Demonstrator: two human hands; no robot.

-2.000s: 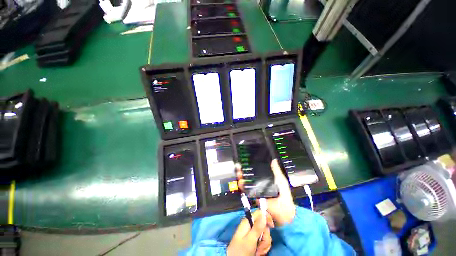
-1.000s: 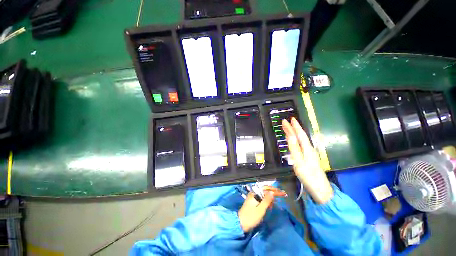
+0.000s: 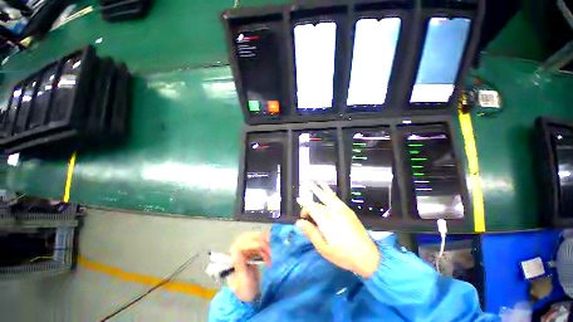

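The near black foam tray (image 3: pixel 342 170) holds four phones side by side. The second phone (image 3: pixel 319 157) has a partly white, glossy screen. My right hand (image 3: pixel 342 236) is over its lower end, fingers spread; contact is unclear. The third phone (image 3: pixel 371 170) and the fourth phone (image 3: pixel 431 170) show green text lines. A white cable (image 3: pixel 442 236) hangs from the fourth phone's bottom edge. The first phone (image 3: pixel 264 176) is dark with glare. My left hand (image 3: pixel 249 264), blurred, holds a bunched white cable (image 3: pixel 217 264) with a dark part, left of my lap.
A propped far tray (image 3: pixel 345 119) holds one dark test screen and several pale screens. Stacked trays (image 3: pixel 107 100) stand at left. A labelled device (image 3: pixel 487 99) lies by yellow tape (image 3: pixel 471 170). Another tray (image 3: pixel 545 170) is at the right edge. A fan (image 3: pixel 565 255) is cut off at lower right.
My right hand has moved from the fourth phone to the second. My left hand has moved left with the white bunch. The third phone now shows green lines. The view has shifted.
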